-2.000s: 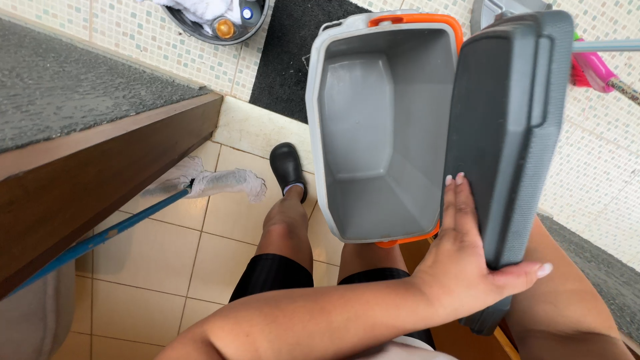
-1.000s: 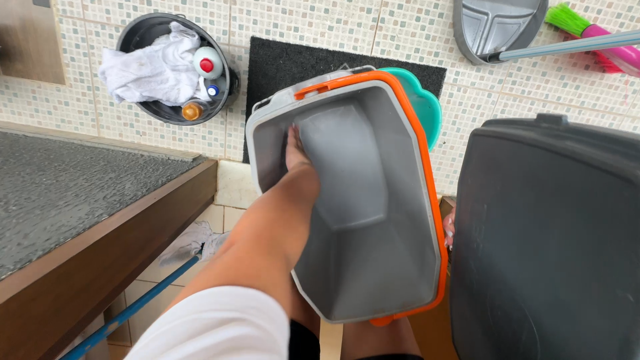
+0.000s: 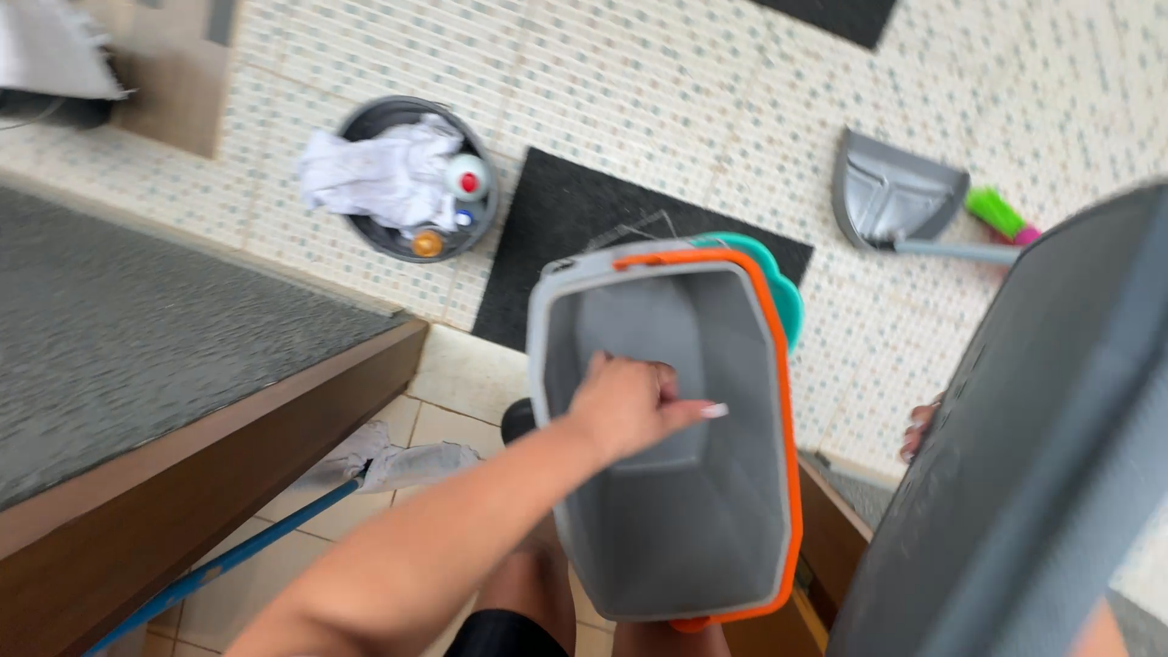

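Note:
A grey plastic bin (image 3: 666, 538) with an orange handle along its rim stands in front of my legs, its inside bare. Over its opening is my left hand (image 3: 634, 401), fingers curled and thumb out, holding nothing that I can see. At the right, my right hand (image 3: 920, 429) grips the dark grey lid (image 3: 1013, 438), raised beside the bin; only some fingertips show at its edge and the rest is hidden behind it. Behind the bin's upper right corner shows a teal plastic basin (image 3: 776, 292).
A dark bucket (image 3: 488, 214) with white cloths and bottles stands on the tiles, by a black mat (image 3: 584, 201). A grey dustpan (image 3: 899, 187) and a green-bristled broom (image 3: 995, 212) lie upper right. A blue pole (image 3: 237, 552) with a cloth lies lower left, beside a brown door frame (image 3: 228, 474).
My left hand has moved from the bin's inner left side to above its middle, fingers now curled. Two seconds ago a hand was on the lid beside the bin; the lid is now farther right.

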